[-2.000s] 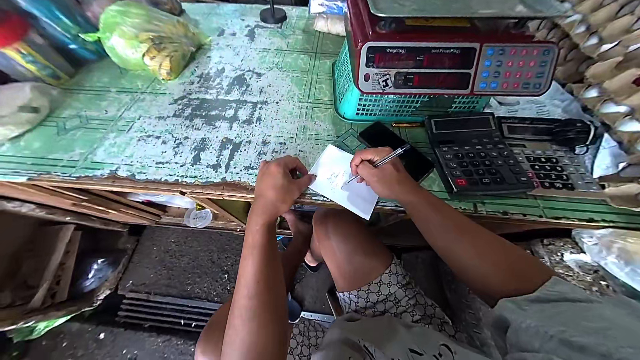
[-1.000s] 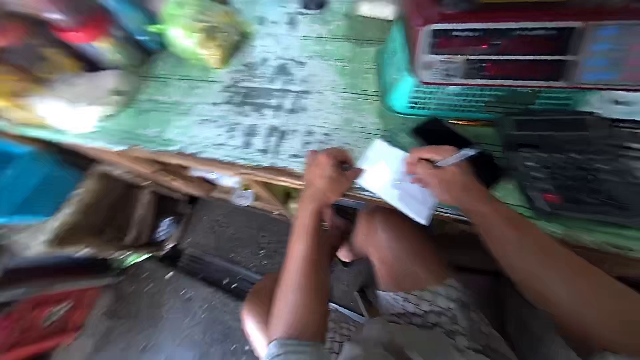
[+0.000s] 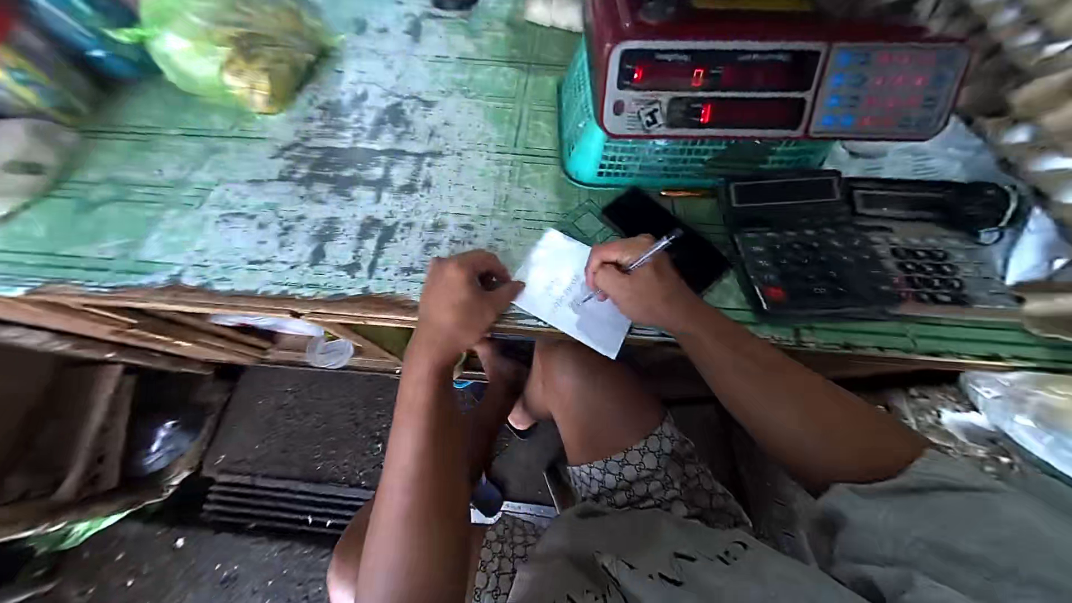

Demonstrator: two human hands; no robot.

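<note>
A small sheet of white paper (image 3: 563,289) with handwriting lies at the front edge of the green worn tabletop (image 3: 469,109), one corner jutting past it. My right hand (image 3: 632,280) grips a ballpoint pen (image 3: 657,249), its tip on the paper. At the paper's left edge is my left hand (image 3: 469,297), thumb and fingertip curled near each other; whether they pinch the paper is not clear. A black smartphone (image 3: 670,239) lies flat just behind my right hand. To its right rests a black desk calculator (image 3: 804,251).
A red digital weighing scale (image 3: 783,92) stands on a turquoise plastic basket (image 3: 578,138) at the back right. Beside the black calculator is a second calculator (image 3: 930,264). Egg trays (image 3: 1038,92) are stacked at far right. A green plastic bag (image 3: 193,46) sits at the back left.
The view has swung and returned. Both hands stay by the paper, with the pen in my right hand throughout.
</note>
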